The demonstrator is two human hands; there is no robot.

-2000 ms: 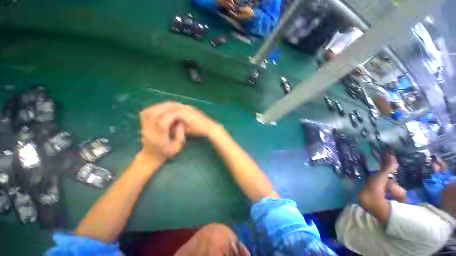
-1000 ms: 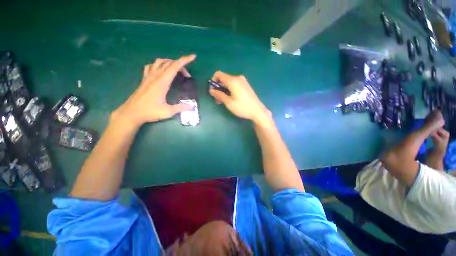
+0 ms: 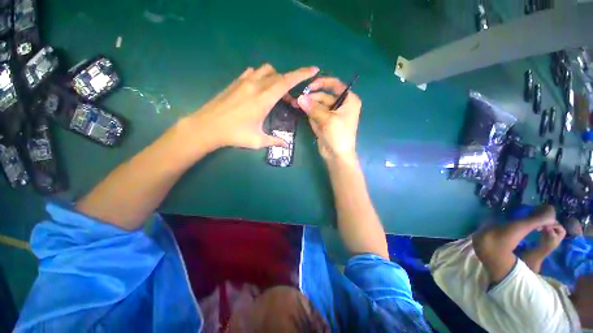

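An opened mobile phone [image 3: 281, 140] lies upright on the green mat, its black end away from me and its silvery circuit board towards me. My left hand [image 3: 244, 107] holds it, thumb on its left side by the board, fingers arched over the black end. My right hand [image 3: 335, 117] is at the phone's upper right. The slim black tweezers [image 3: 344, 93] stick out between its fingers, pointing up and right. The fingertips of both hands nearly meet over the top end. Whatever lies beneath them is hidden.
A heap of opened phones [image 3: 40, 143] lies at left, with two single ones [image 3: 96, 123] beside it. A pale metal post [image 3: 481, 49] stands at upper right. A shiny plastic bag [image 3: 478, 140] and dark parts lie at right, by a neighbouring worker in a white sleeve [image 3: 507, 286].
My right hand has moved in from the phone's right side to its top end, and the tweezers now point up. The view has shifted. My left hand still holds the phone.
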